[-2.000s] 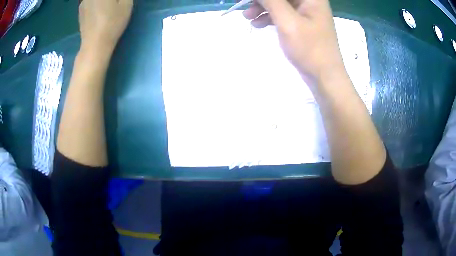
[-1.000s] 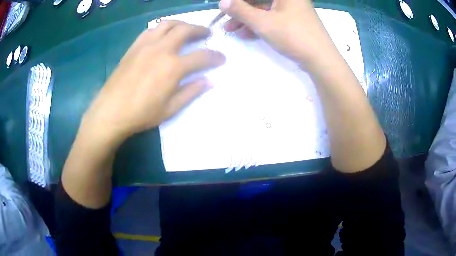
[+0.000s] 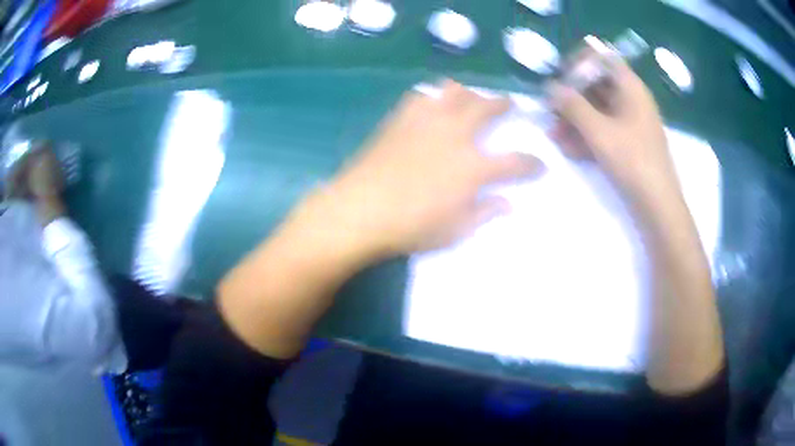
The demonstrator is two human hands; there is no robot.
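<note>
The white backing sheet (image 3: 523,296) glares on the green surface, and no marks on it can be made out. My left hand (image 3: 436,165) lies over its upper left part, blurred, fingers apart, with nothing visible in it. My right hand (image 3: 610,113) is at the sheet's upper edge, fingers closed on the tweezers (image 3: 631,43). Their pale greenish rear part shows above the hand; the tip cannot be made out. Blurred round parts (image 3: 453,29) lie in a row beyond the sheet, one (image 3: 530,50) just left of my right hand.
A strip of arc pieces (image 3: 187,174) lies left of the sheet. A person's hands (image 3: 39,174) and pale sleeve are at the far left. A red bin (image 3: 78,16) and a blue tray (image 3: 30,43) are at top left. A blue bin (image 3: 135,405) is below bench level.
The view has swung left, so the sheet shows farther right and more round parts show. My left hand came in over the sheet from its left side and stays there. The picture is blurrier.
</note>
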